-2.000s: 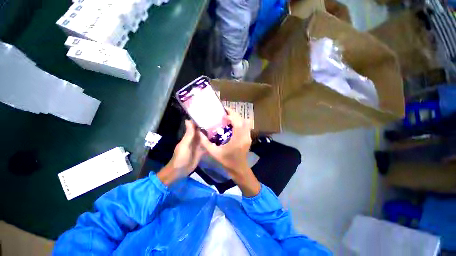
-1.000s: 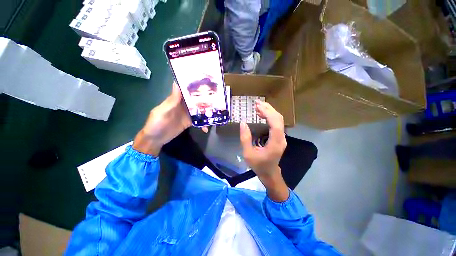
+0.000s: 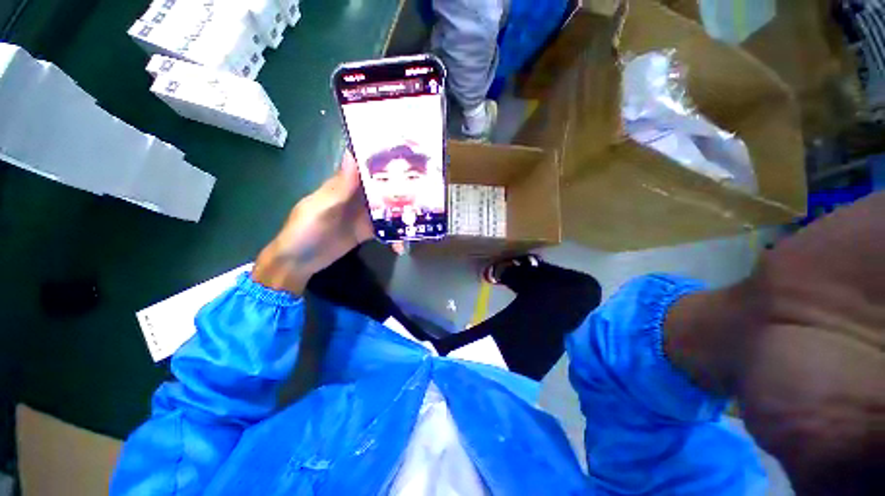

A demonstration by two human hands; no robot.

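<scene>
My left hand (image 3: 315, 228) holds a smartphone (image 3: 396, 150) upright, screen toward me, above the bench edge. The screen shows a face under a dark cap on a white ground. My right hand (image 3: 815, 339) is large, dark and blurred at the right edge, close to the camera and cut off by the frame. Its fingers cannot be made out. The small open carton (image 3: 532, 194) stands behind the phone, with rows of small white printed boxes (image 3: 477, 210) inside.
The dark green bench (image 3: 107, 247) bears a row of white boxes (image 3: 218, 97), a leaning stack of long white boxes (image 3: 97, 140) and a single one (image 3: 184, 315) by my left sleeve. A large carton (image 3: 670, 208) holds pale plastic bags (image 3: 679, 121). A person's leg (image 3: 468, 58) is beyond.
The phone, first held low with both hands, has come up in my left hand alone. My right hand has moved away from over the small carton to the right edge, near the camera.
</scene>
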